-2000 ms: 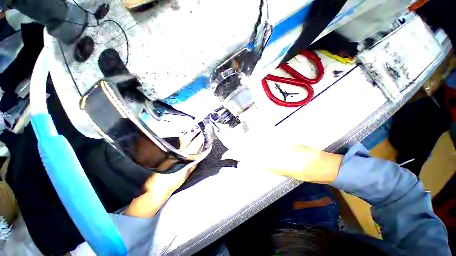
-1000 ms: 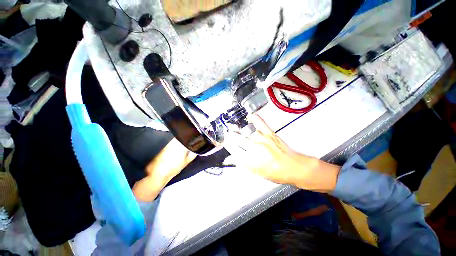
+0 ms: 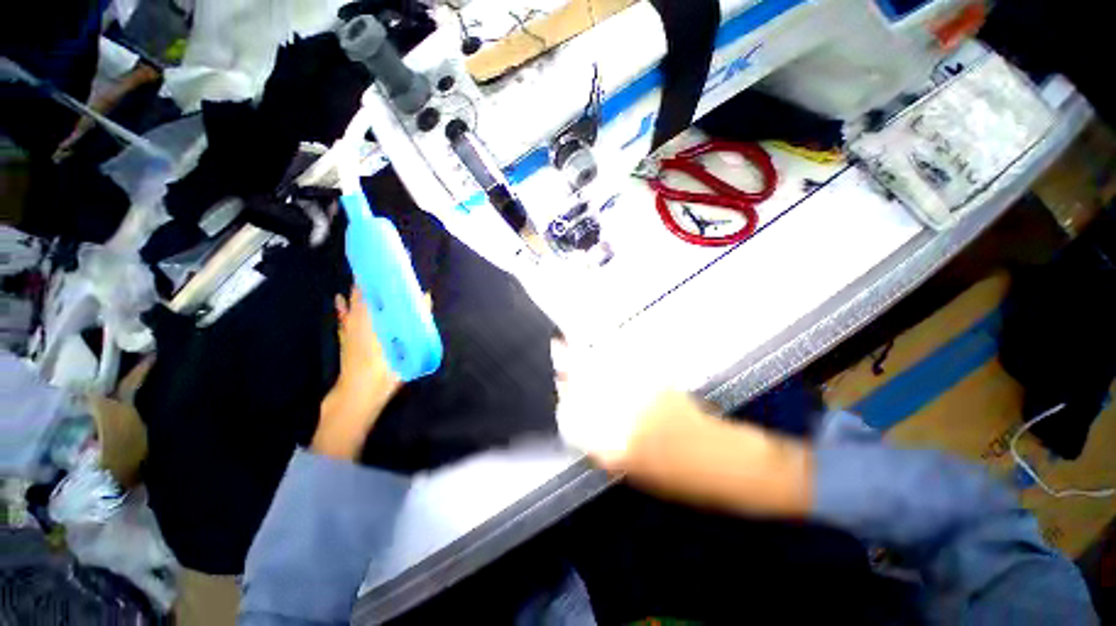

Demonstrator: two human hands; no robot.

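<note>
The black garment piece (image 3: 477, 349) lies over the white table, left of and in front of the needle area (image 3: 575, 230), and spreads off to the left. My left hand (image 3: 364, 367) is on the black cloth, partly hidden behind the blue lamp or hose end (image 3: 394, 294); its grip cannot be made out. My right hand (image 3: 612, 404) is overexposed and slightly blurred at the cloth's right edge; its fingers seem to hold that edge. The sewing machine (image 3: 526, 92) stands behind, a black strip (image 3: 688, 67) hanging over it.
Red-handled scissors (image 3: 737, 196) lie right of the needle, with a yellow tool (image 3: 802, 152) behind. A dark-marked whitish block (image 3: 961, 141) sits at the table's right end. Cardboard with a blue band (image 3: 930, 373) is below right. Scraps (image 3: 92, 294) heap at left.
My left hand has come out from beside the needle to the left, and my right hand has moved towards the front edge. More black cloth shows left of the needle. The view has shifted.
</note>
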